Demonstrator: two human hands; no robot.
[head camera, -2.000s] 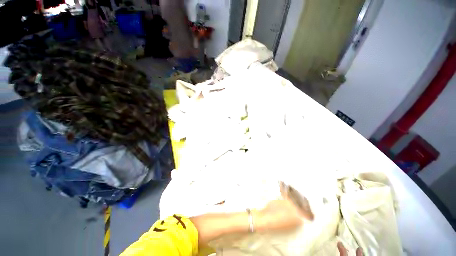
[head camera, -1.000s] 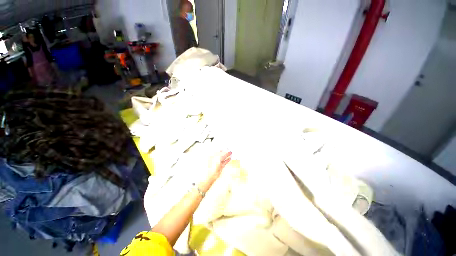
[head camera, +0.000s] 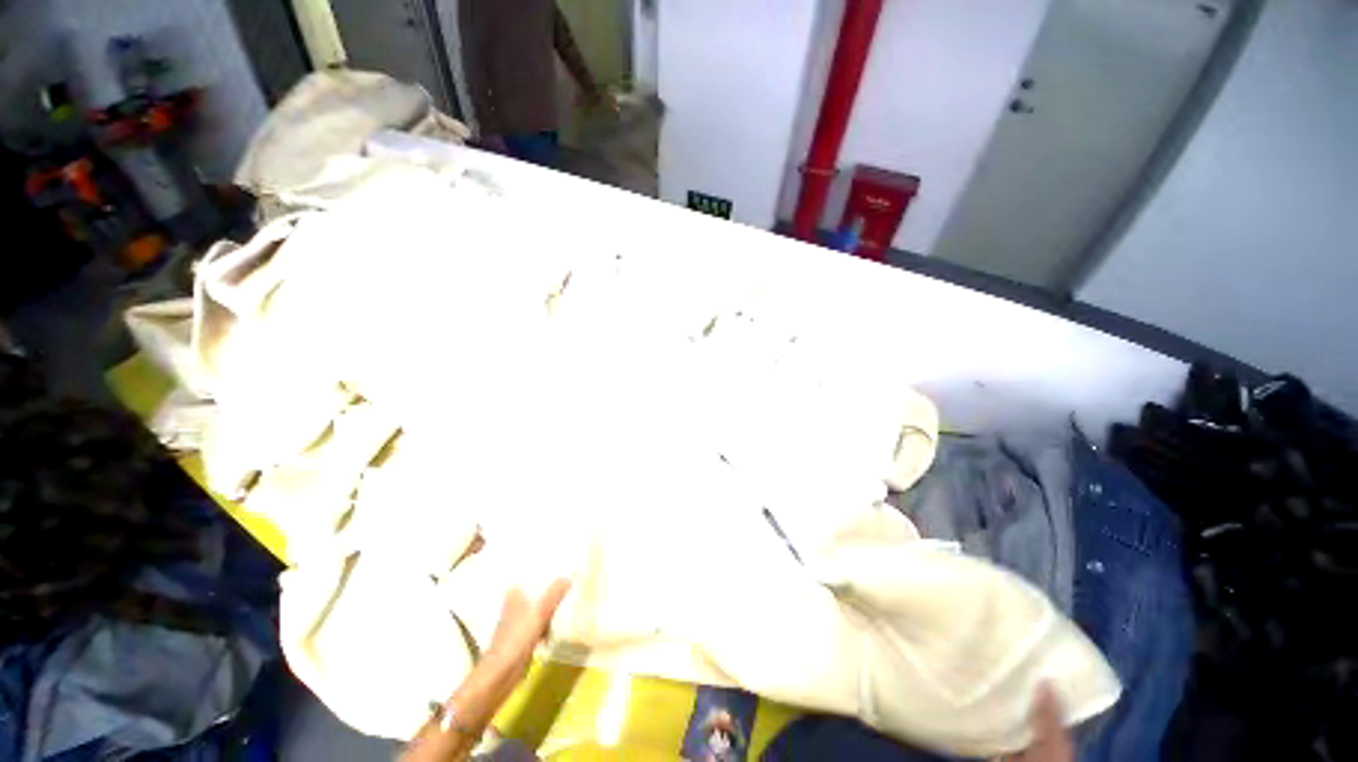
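Observation:
Cream garments (head camera: 968, 625) lie heaped along the table, much of the cloth overexposed to plain white. A round cream opening (head camera: 912, 439) shows at the heap's right side. My left hand (head camera: 514, 640) is at the heap's near edge, fingers apart with nothing visible in them, a band at the wrist. My right hand (head camera: 1047, 725) is blurred and cut off by the bottom edge, against the near right part of the cloth; its grip cannot be told.
The yellow tabletop (head camera: 618, 712) shows at the front, with a small dark printed item (head camera: 719, 725). Blue denim (head camera: 1117, 596) and black garments (head camera: 1266, 521) lie right. Camouflage garments (head camera: 75, 506) are left. A white panel (head camera: 1013, 331) runs behind; a person (head camera: 509, 67) stands beyond it.
The view has turned right, bringing the denim and black garments into view. A cream garment now stretches to the right along the front. My right hand shows again at the bottom.

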